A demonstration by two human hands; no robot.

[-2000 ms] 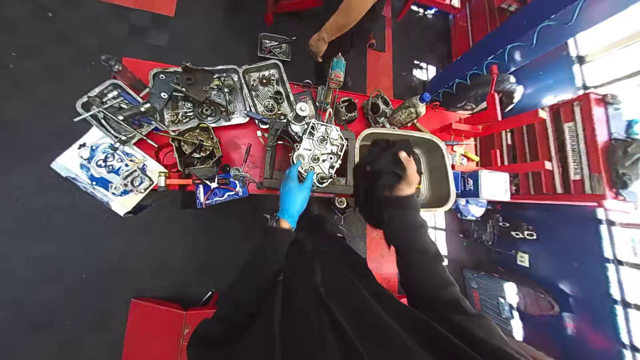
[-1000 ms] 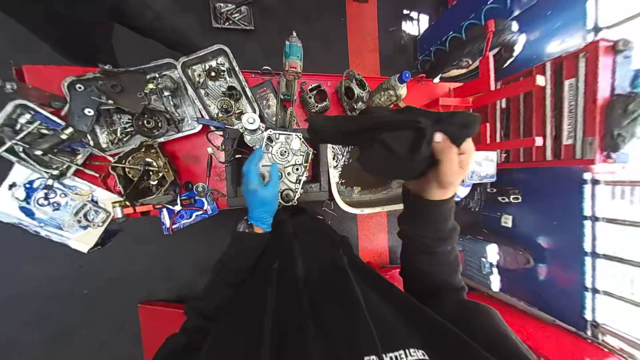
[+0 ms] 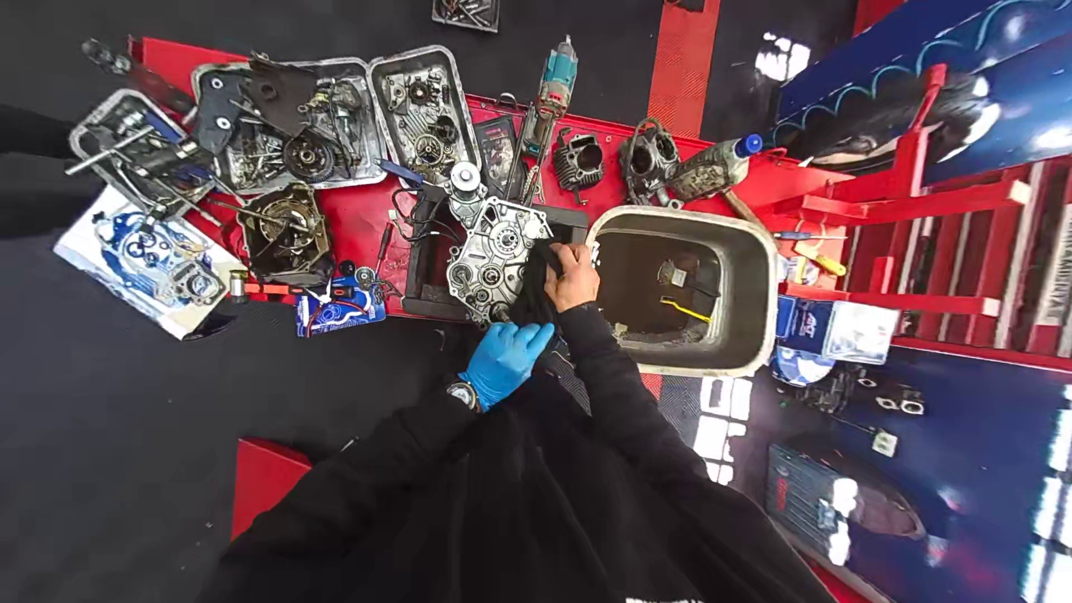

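Note:
A metal engine crankcase (image 3: 494,260) rests on a dark frame (image 3: 431,268) on the red bench. My right hand (image 3: 574,276), ungloved, grips a black cloth (image 3: 532,289) against the crankcase's right side. My left hand (image 3: 505,360), in a blue glove, has its fingers on the lower end of the same cloth, at the near edge of the crankcase; whether it pinches the cloth is not clear. Part of the crankcase is hidden under the cloth. Right beside it stands a grey basin (image 3: 766,293) with dark liquid and a yellow-handled brush (image 3: 687,309) in it.
Trays of engine parts (image 3: 289,126) (image 3: 423,109) and an opened crankcase half (image 3: 285,234) lie to the left. Behind are a teal power tool (image 3: 557,79), a cylinder (image 3: 579,161), another engine part (image 3: 649,159) and a bottle with a blue cap (image 3: 716,167). A red rack (image 3: 921,201) stands at right.
The black cloth, held up over the basin by my right hand a second ago, is now down against the crankcase. My left hand has moved from the crankcase's left side to its near edge.

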